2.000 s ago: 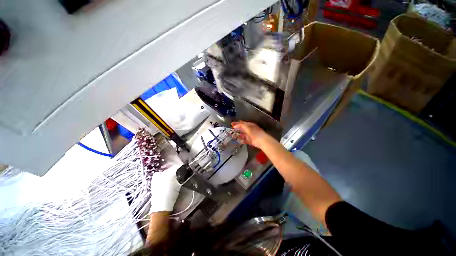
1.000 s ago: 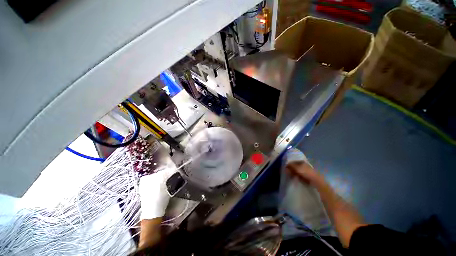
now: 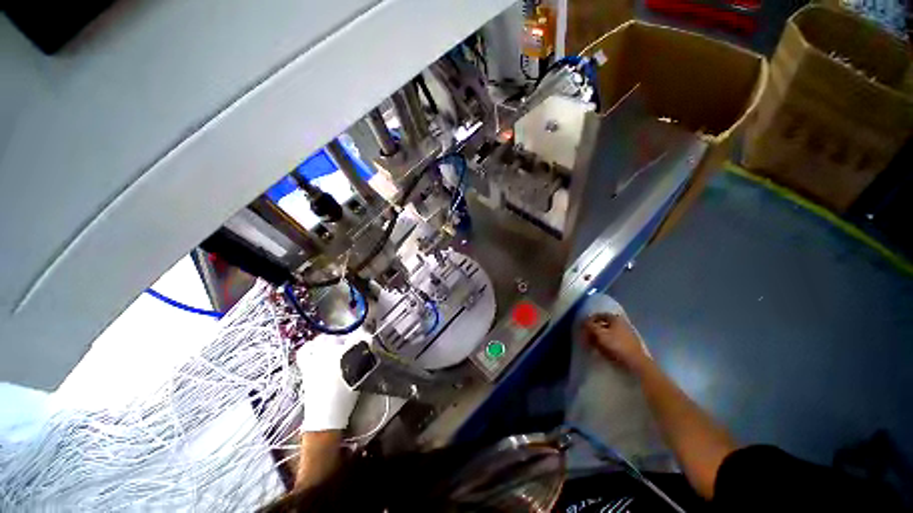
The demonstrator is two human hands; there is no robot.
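Observation:
The round pale winding disc (image 3: 455, 339) is in front of me, with metal posts and a short blue tube on it. Metal arms of the transfer gripper (image 3: 400, 165) reach over its far side. My left hand (image 3: 328, 379), in a white glove, is at the disc's near-left edge beside the dark cable-end holder (image 3: 357, 364); its fingers are partly hidden and I cannot tell what they hold. White cables (image 3: 170, 401) fan out at left, their dark red tips by the glove. My right hand (image 3: 611, 336) is bare, fingers curled, right of the buttons, over a pale surface.
The green start button (image 3: 496, 350) and red stop button (image 3: 524, 314) are right of the disc. A sheet-metal chute (image 3: 626, 185) leads toward open cartons (image 3: 691, 75) at upper right. The large white machine cover (image 3: 220, 110) hangs across the upper left.
My right hand has left the disc and moved down right. The disc was blurred one second ago and now shows sharply. The metal arms have come over the disc.

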